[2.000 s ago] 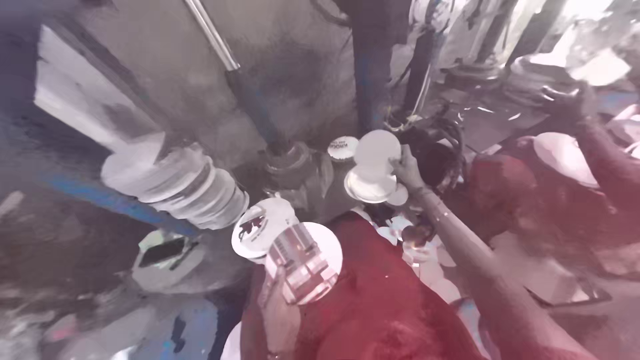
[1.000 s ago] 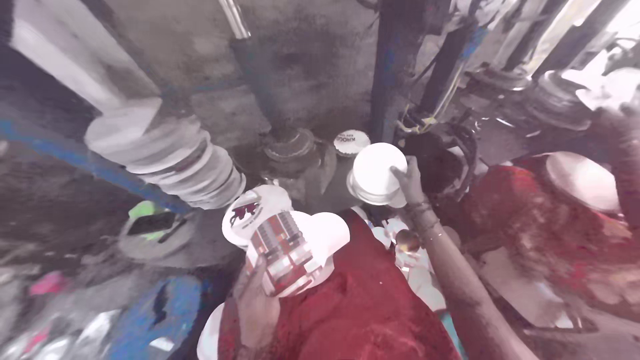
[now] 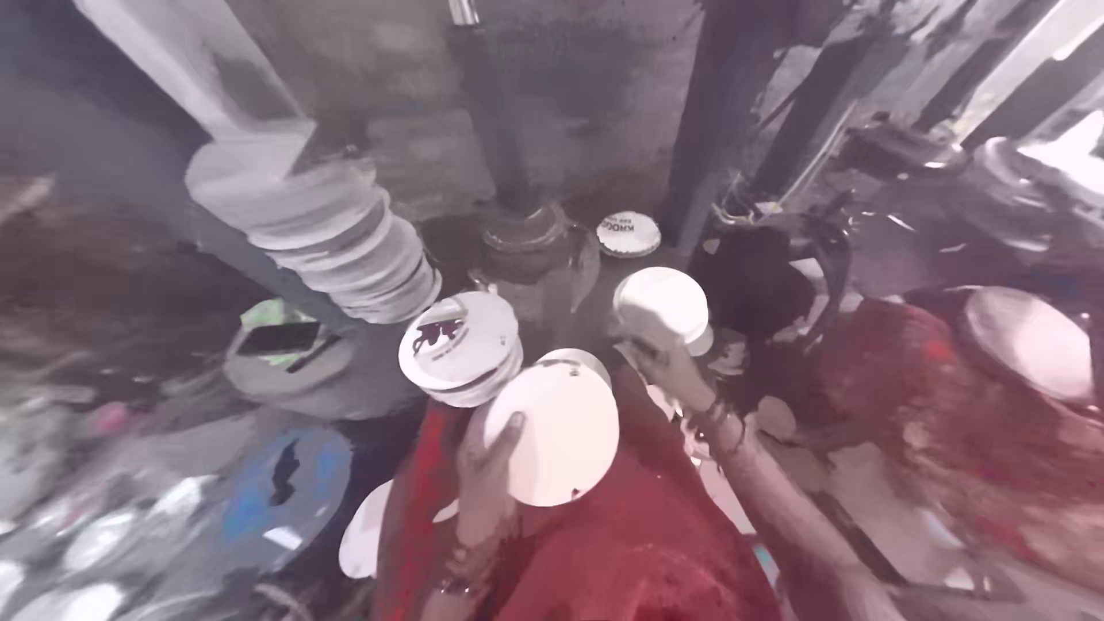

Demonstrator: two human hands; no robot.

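My left hand [image 3: 490, 470] grips a round white disc [image 3: 556, 435] by its left edge, over my lap; the thumb lies on its face. Behind it, partly hidden, another pale disc shows. Just up and left sits a short stack of white discs [image 3: 459, 341], the top one printed with a dark figure. My right hand [image 3: 660, 358] is at the near left edge of another stack of white discs [image 3: 662, 302]; its fingertips are blurred, so whether it grips one cannot be told. A printed white disc [image 3: 628, 234] lies beyond, beside a dark round metal fitting [image 3: 526, 228].
A tall leaning stack of pale discs [image 3: 345, 241] stands at left under a metal bar. Nearer lie a phone [image 3: 280, 339] on a round surface and a blue round piece [image 3: 289, 483]. Dark posts rise behind. Another person in red, with a white disc [image 3: 1029, 342], is at right.
The printed, red-and-white piece seen earlier in my left hand no longer shows; a plain white disc face is there now. My right hand has shifted toward the near left edge of its stack.
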